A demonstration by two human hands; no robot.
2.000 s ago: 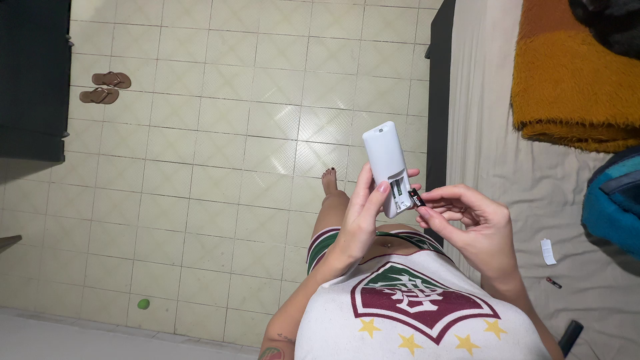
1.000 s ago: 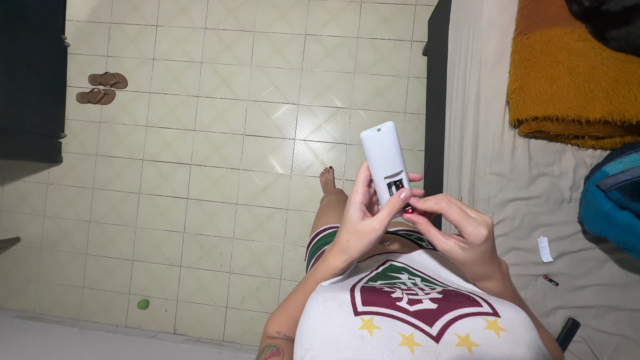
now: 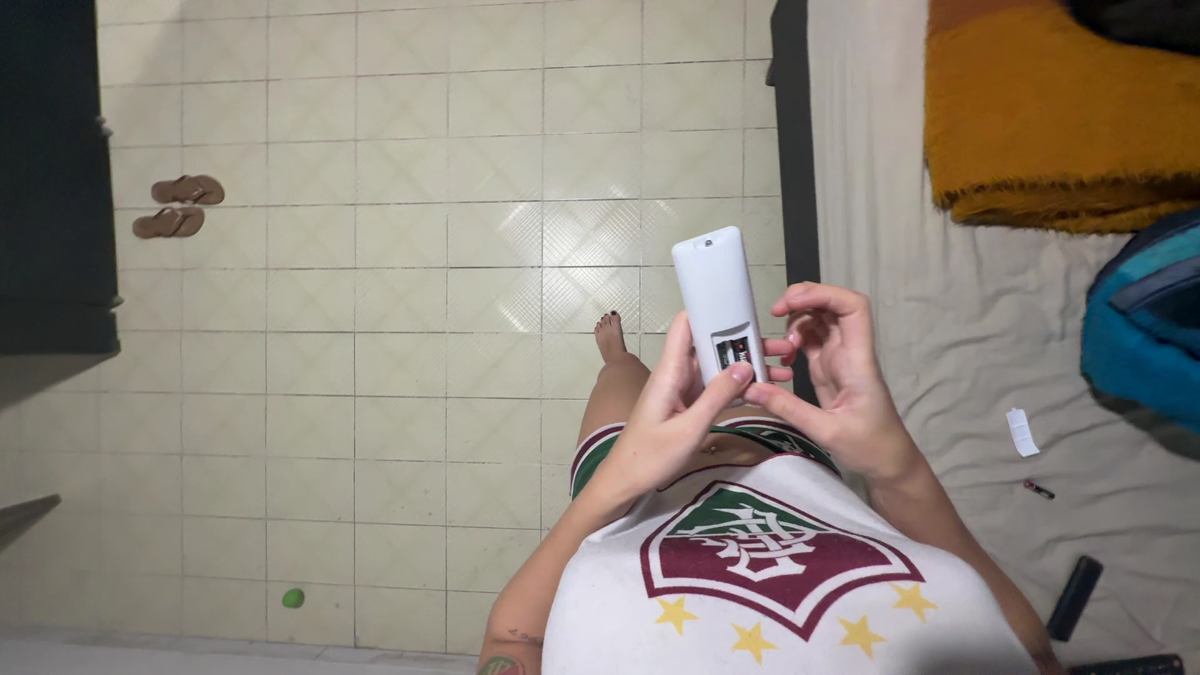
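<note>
My left hand [image 3: 689, 398] grips a white remote control [image 3: 717, 281], its back facing up and its battery compartment uncovered. Dark batteries [image 3: 734, 352] lie side by side in the compartment, and my left thumb rests at the lower end of it. To the right of the remote, my right hand [image 3: 830, 375] has its fingers raised and apart. Its thumb tip touches or nearly touches the remote's lower right corner; I cannot tell which. No object shows between its fingers.
On the bed's pale sheet at the right lie a small battery [image 3: 1039, 488], a white paper strip [image 3: 1023, 432], a black object [image 3: 1074, 597], an orange blanket [image 3: 1059, 122] and a blue bag [image 3: 1148, 328]. Brown flip-flops [image 3: 178, 206] and a green object [image 3: 293, 597] lie on the tiled floor.
Two seconds ago my right hand held a dark battery beside the compartment. The battery has gone in, and the right fingers have lifted away from it.
</note>
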